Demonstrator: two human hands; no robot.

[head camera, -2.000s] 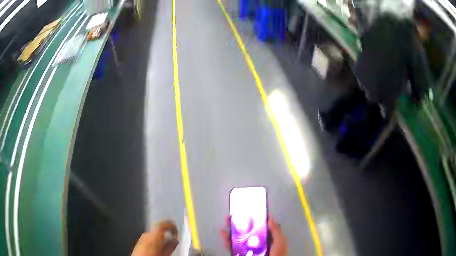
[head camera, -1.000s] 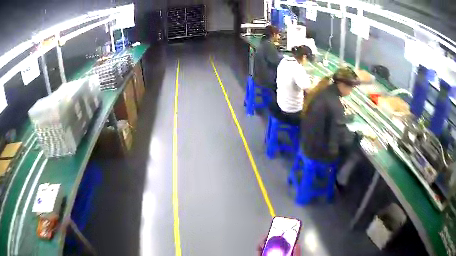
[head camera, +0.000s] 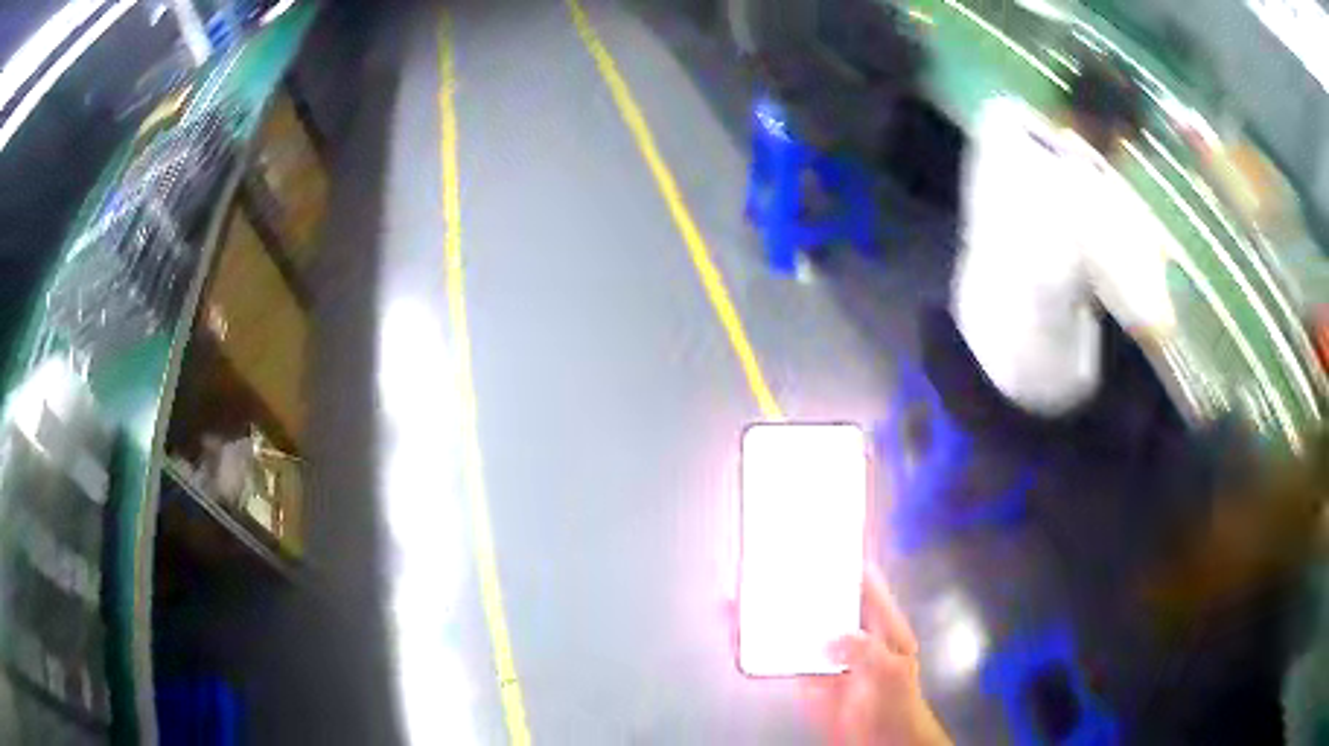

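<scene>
A smartphone (head camera: 802, 547) with a bright, washed-out white screen stands upright in the lower middle of the head view. My right hand (head camera: 877, 673) holds it from the right and below, with the thumb over the screen's lower right corner. What the screen shows cannot be read. My left hand is not in the picture.
The grey aisle (head camera: 569, 364) runs ahead between yellow lines. On the left is a green bench (head camera: 134, 401) with stacked trays and boxes below. On the right a person in white (head camera: 1028, 262) sits at a bench near blue stools (head camera: 794, 190); much is blurred.
The phone is higher and fully in view, with the thumb now on its screen. The view has tilted down and the person in white is nearer. My left hand, seen two seconds ago, is gone.
</scene>
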